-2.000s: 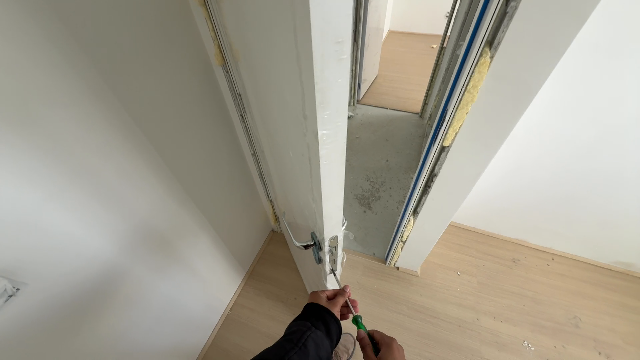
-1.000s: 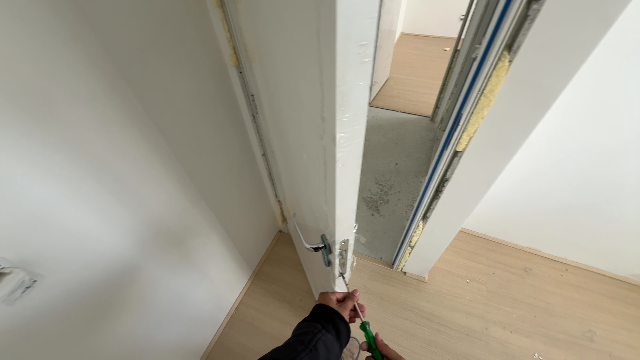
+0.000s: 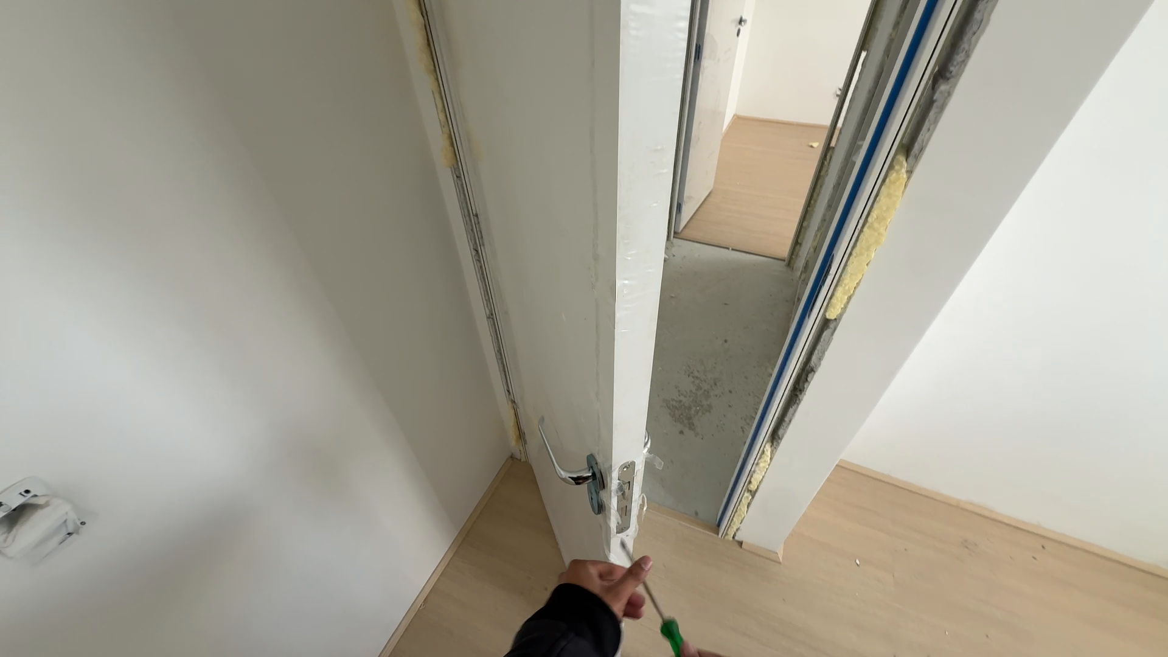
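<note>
A screwdriver with a green handle [image 3: 672, 633] slants up toward the edge of a white door [image 3: 639, 274], its tip near the lower end of the metal mortise lock faceplate [image 3: 626, 497]. My left hand [image 3: 610, 582], in a dark sleeve, has thumb and fingers closed around the screwdriver's shaft, close against the door edge. My right hand [image 3: 695, 651] is mostly cut off by the bottom of the view, with fingers at the green handle. A chrome lever handle [image 3: 573, 475] sits on the door face, left of the faceplate.
The door stands open beside a door frame [image 3: 821, 265] with a blue strip and yellow foam [image 3: 871, 237]. White walls flank both sides. An uncovered electrical box [image 3: 36, 518] is at far left. Wood-look floor [image 3: 894, 575] lies below; grey bare floor [image 3: 707, 365] shows through the doorway.
My right hand, more visible two seconds ago, is now largely below the view's edge. My left hand stays at the screwdriver's shaft beside the door.
</note>
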